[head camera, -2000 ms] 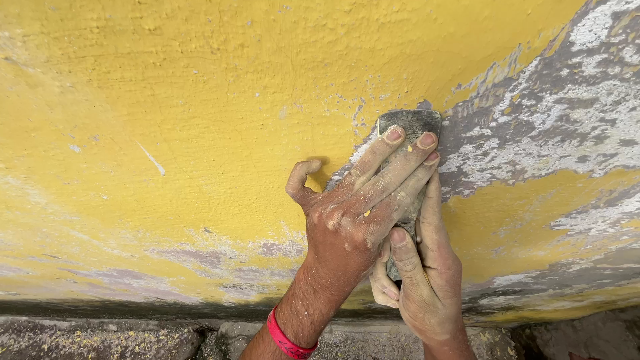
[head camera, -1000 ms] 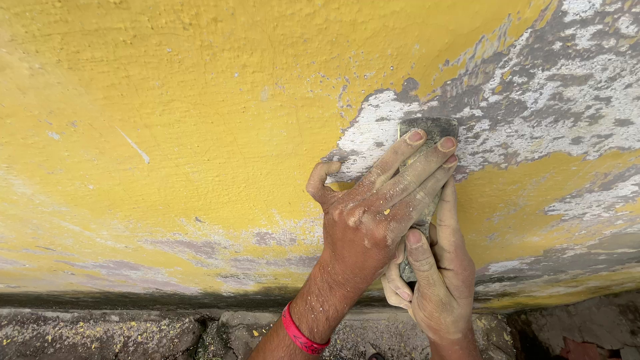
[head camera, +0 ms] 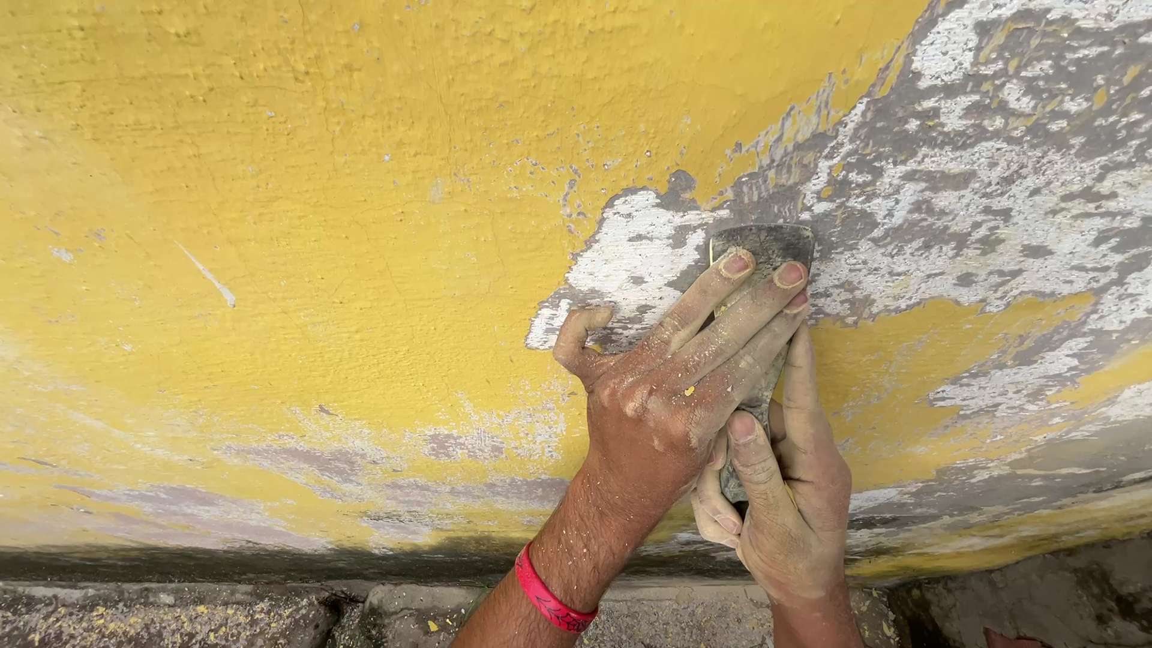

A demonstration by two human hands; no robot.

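A metal paint scraper point(head camera: 765, 241) lies with its wide blade against a painted wall point(head camera: 360, 243), over scraped grey and white. My right hand point(head camera: 792, 504) is closed around its lower handle, thumb on top. Across the blade and upper handle press the fingers of my left hand point(head camera: 661, 387), its thumb bent out to the left on the wall. Pale dust covers both hands, and a yellow paint flake sits on the left one. A pink wristband point(head camera: 547, 594) circles the left wrist. Much of the handle is hidden by the hands.
Yellow paint covers the wall's left and middle. A large bare grey and white patch point(head camera: 981, 180) spreads to the upper right. Along the wall's foot runs a rough stone ledge point(head camera: 162, 616) strewn with yellow flakes; a dark corner of ground point(head camera: 1062, 585) is at the lower right.
Where yellow paint showed left of the blade, a white and grey patch is now exposed. Both hands and the scraper have moved right along the wall, and the view has shifted somewhat.
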